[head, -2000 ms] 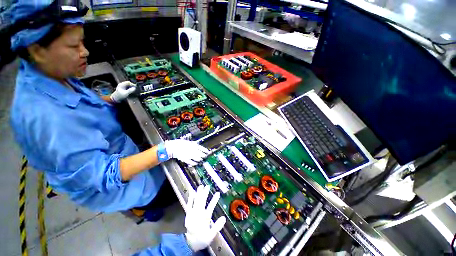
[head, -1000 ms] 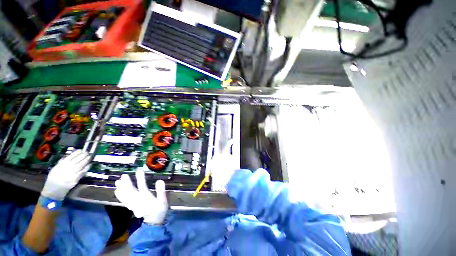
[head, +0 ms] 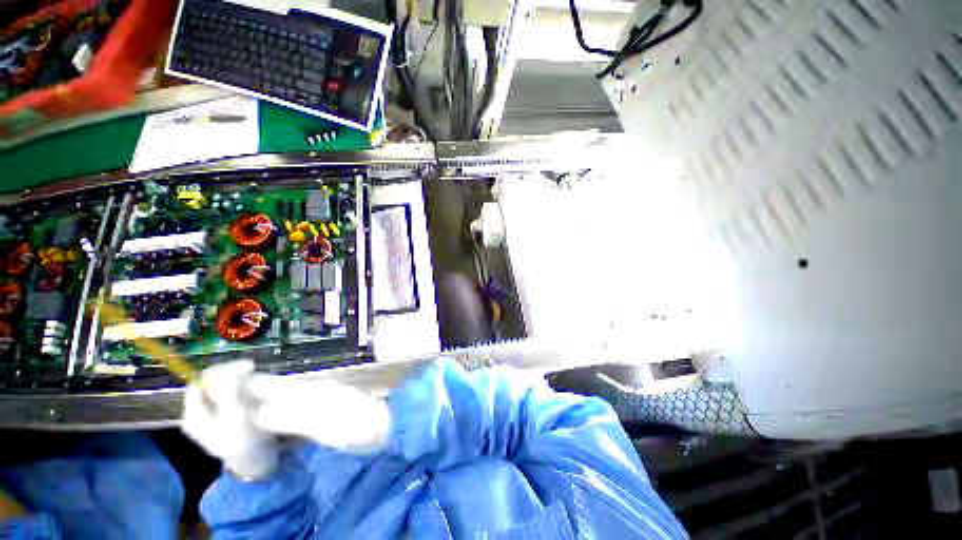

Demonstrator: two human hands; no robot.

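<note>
A large green power board (head: 285, 190) with three orange-red coils and white bars lies on the conveyor in front of me. My gloved left hand (head: 234, 422) and gloved right hand (head: 329, 413) meet below the board's front edge, blurred and overlapping. A thin yellow stick (head: 153, 343) sticks out from the joined hands up and left over the board's lower left part. The fingers are too blurred to tell which hand holds it.
Another power board (head: 44, 301) lies at the left. A keyboard (head: 276, 61), a white paper (head: 196, 133) and a red bin (head: 116, 63) are behind the conveyor rail (head: 264, 160). A vented machine (head: 823, 211) stands right. Another person's blue clothing (head: 95, 485) shows at lower left.
The view has shifted right. My right hand has come left to my left hand. The yellow stick now points up-left over the board. The other person's gloved hand has left the view.
</note>
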